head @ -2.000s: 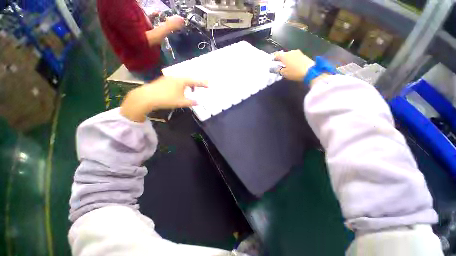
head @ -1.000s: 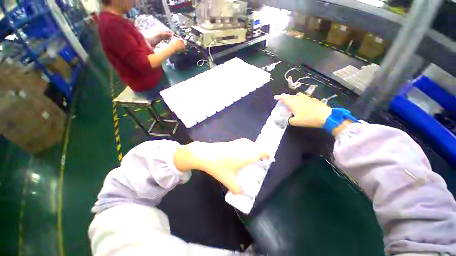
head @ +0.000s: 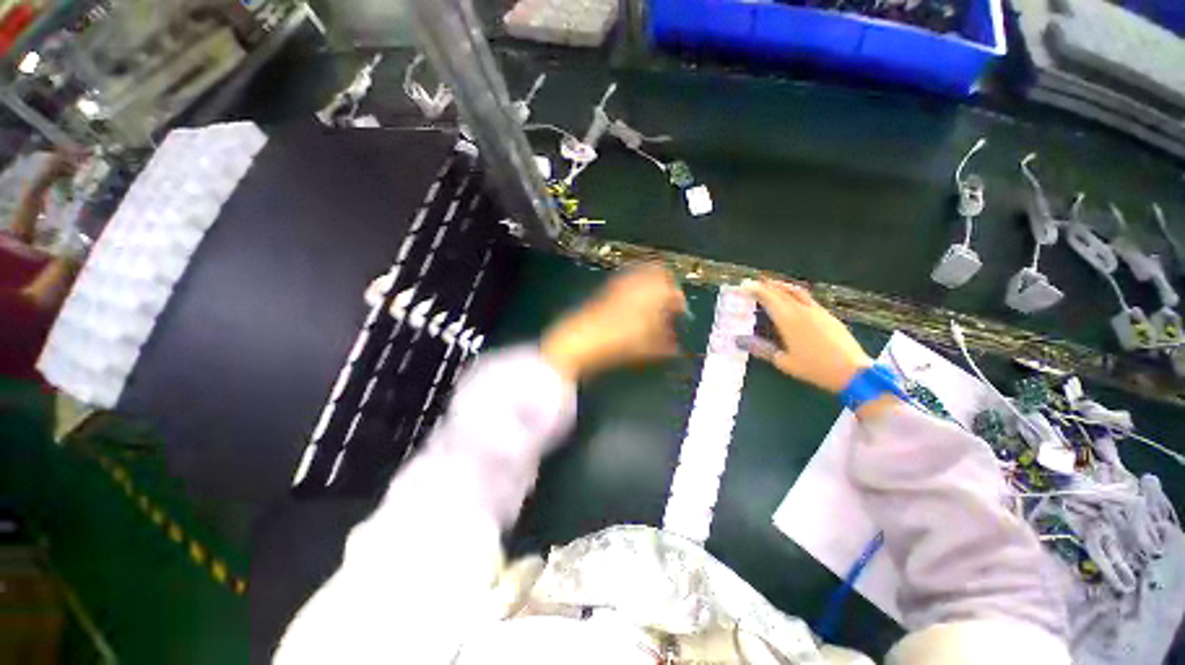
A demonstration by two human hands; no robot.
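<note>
A straight row of white plastic housings (head: pixel 708 435) lies on the dark green bench in front of me, running away from my body. My right hand (head: pixel 799 340) is at the far end of the row, with fingers and thumb on its end pieces. My left hand (head: pixel 626 318) is blurred, just left of the row's far end and apart from it. Its fingers are partly curled, and I cannot tell if it holds anything.
A block of housings (head: pixel 150 260) lies on the black board (head: pixel 260 299) at left. Boards and cables (head: pixel 1092 481) pile on a white sheet (head: pixel 825 487) at right. Wired units (head: pixel 959 260) lie across the far bench. A metal post (head: pixel 487 117) and blue bin (head: pixel 832 46) stand beyond.
The view has turned right. The row of housings, carried in both hands one second ago, now lies on the green bench. My left hand has come off it; my right hand still touches it.
</note>
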